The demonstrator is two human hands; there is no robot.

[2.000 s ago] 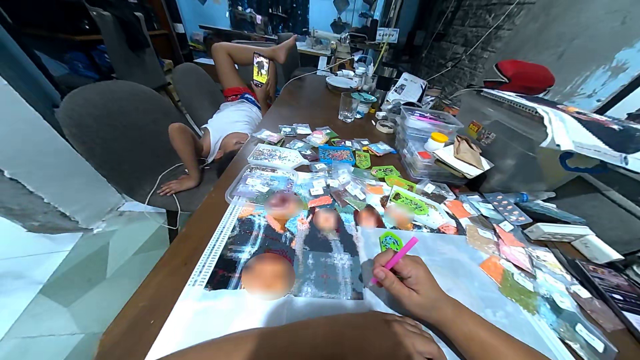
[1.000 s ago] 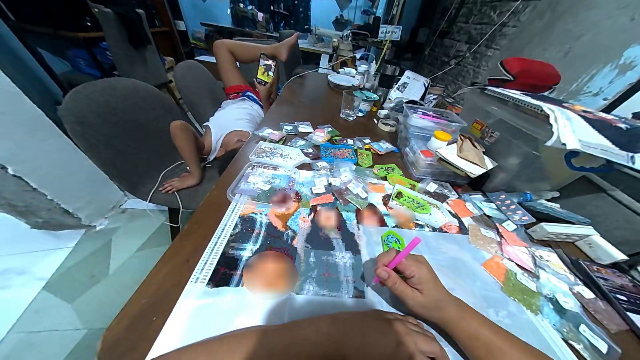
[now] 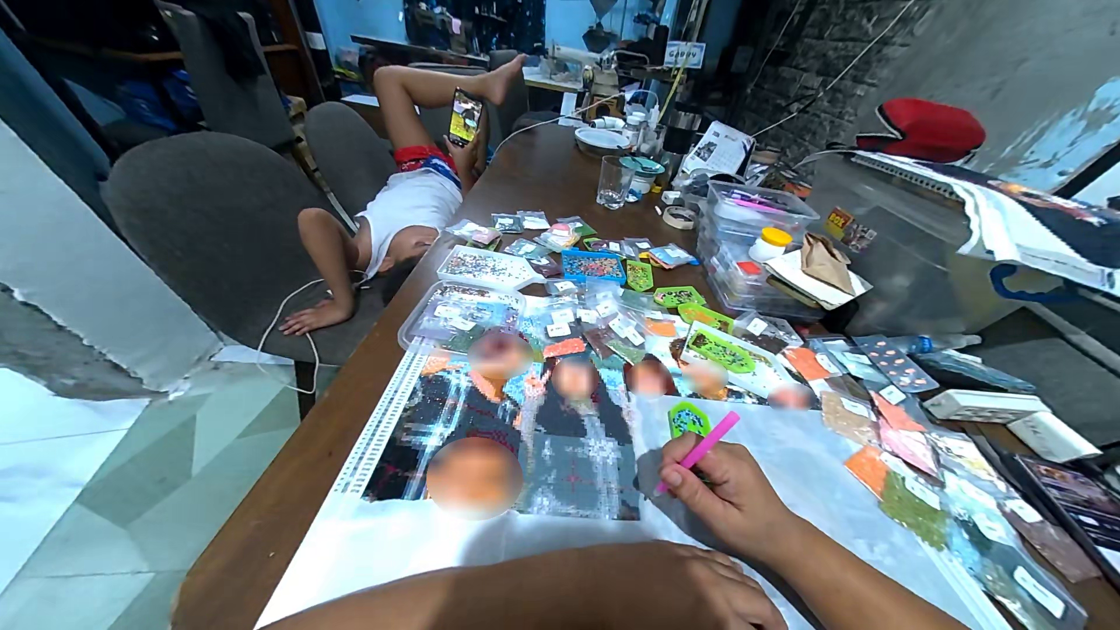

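My right hand [image 3: 731, 494] grips a pink applicator pen [image 3: 700, 451], its tip low over the white cover sheet beside the picture's right edge. Just behind the pen is a small green tray [image 3: 689, 418] with dark beads. My left hand [image 3: 722, 586] lies palm down near the bottom, by my right forearm; its fingers look slightly bent and hold nothing visible. Left of the pen stretches a partly beaded diamond painting canvas [image 3: 577, 472] showing several figures, with white sheet [image 3: 420, 542] in front of it.
Bead packets [image 3: 910, 516], green trays [image 3: 717, 350], a white tray [image 3: 490, 267] and a blue tray [image 3: 593, 267] surround the canvas. Stacked clear boxes [image 3: 752, 210] and a drinking glass [image 3: 614, 184] stand farther back. Left, a person [image 3: 407, 206] lies across chairs, holding a phone.
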